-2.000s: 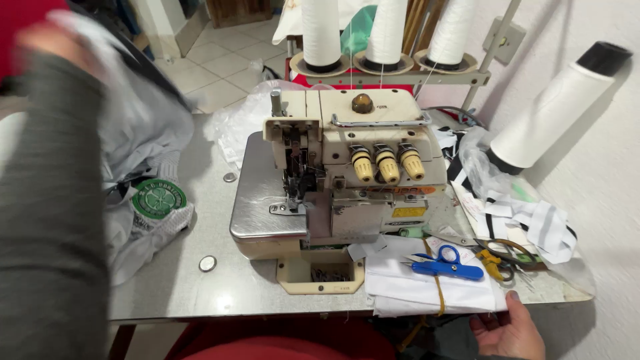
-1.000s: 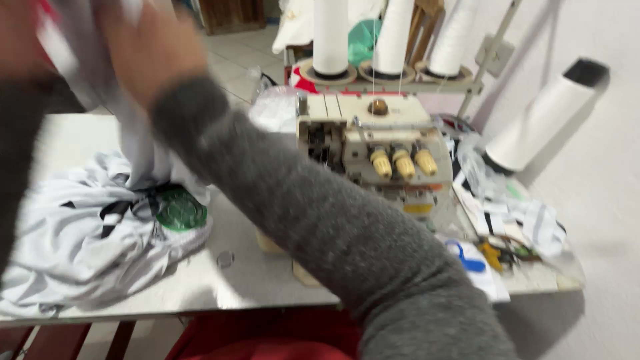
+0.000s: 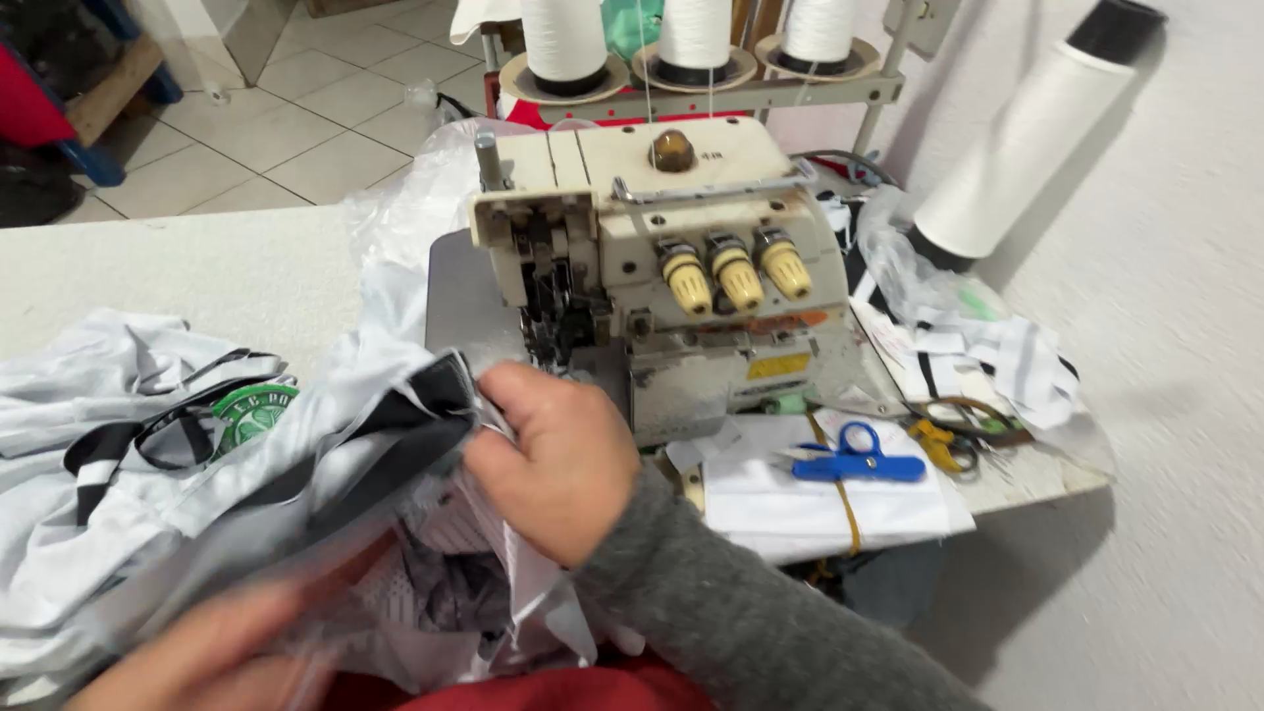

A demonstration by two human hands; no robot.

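Observation:
My right hand [image 3: 558,459] pinches the black-edged end of a white and grey garment [image 3: 326,464] just in front of the presser foot area of an overlock sewing machine [image 3: 711,247]. Lower left, my left hand [image 3: 227,642] is blurred against the same garment's underside; its fingers are partly hidden, so its grip cannot be told. More white fabric with black trim and a round green badge [image 3: 255,413] lies heaped on the left of the table. Blue thread snips [image 3: 859,464] rest on a stack of white fabric pieces [image 3: 780,504] with a yellow band around it, right of my right hand.
White thread cones [image 3: 563,39] stand on a rack behind the machine. A large white cone [image 3: 1027,138] leans against the wall at right. Yellow-handled scissors [image 3: 938,444] and white strips [image 3: 997,355] lie at the table's right end. Clear plastic [image 3: 415,188] lies behind the machine.
Both hands have come down from the upper left, bringing the garment in front of the machine. Two seconds ago my right hand was beside the banded fabric stack.

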